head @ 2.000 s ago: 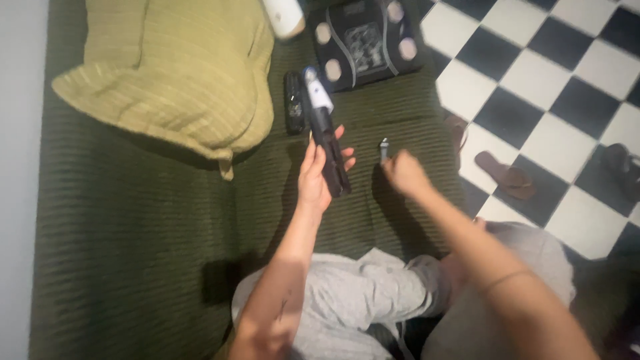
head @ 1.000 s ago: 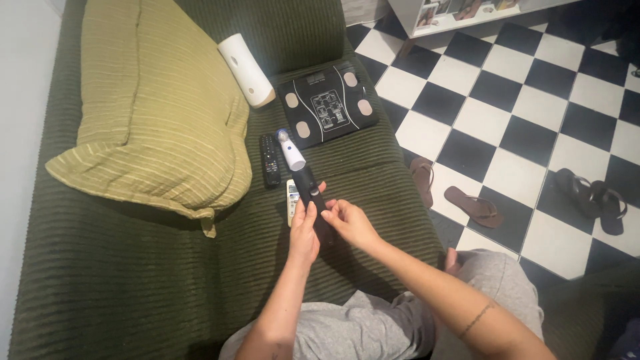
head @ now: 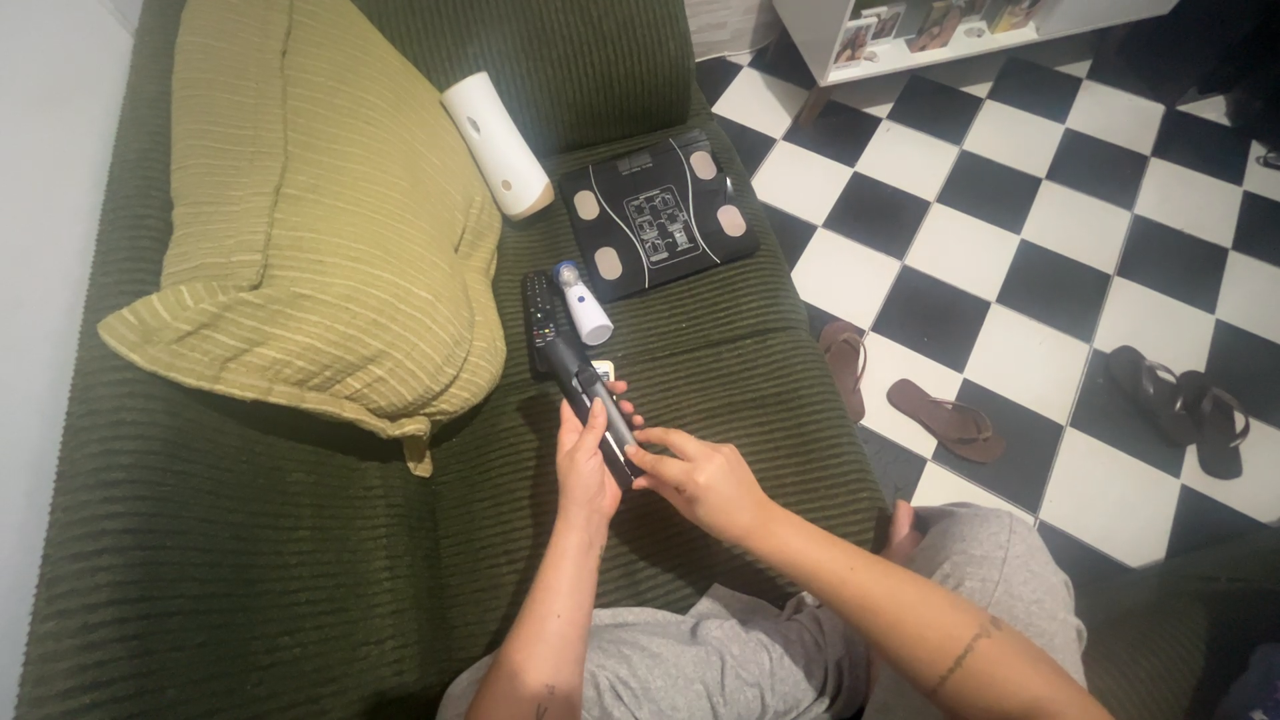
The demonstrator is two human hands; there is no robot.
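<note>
A long black handheld device (head: 606,408) lies slanted in my left hand (head: 588,465), whose fingers wrap it from below and the side. My right hand (head: 705,480) touches the device's lower end with thumb and fingertips. Just beyond its upper end are a black remote control (head: 540,305) and a white handheld device with a clear, blue-rimmed tip (head: 585,308), side by side on the couch. Part of a white remote-like thing (head: 604,370) shows behind my left fingers; the rest is hidden.
A black body scale (head: 660,218) and a white curved device (head: 497,147) lie on the green corduroy couch (head: 300,560). At left rests a yellow-green cushion (head: 340,220). Brown flip-flops (head: 945,420) and dark sandals (head: 1180,405) are on the checkered floor, near a white shelf (head: 825,45).
My right hand has moved left from beside a small metallic thing on the couch to the black device's lower end. The view has shifted.
</note>
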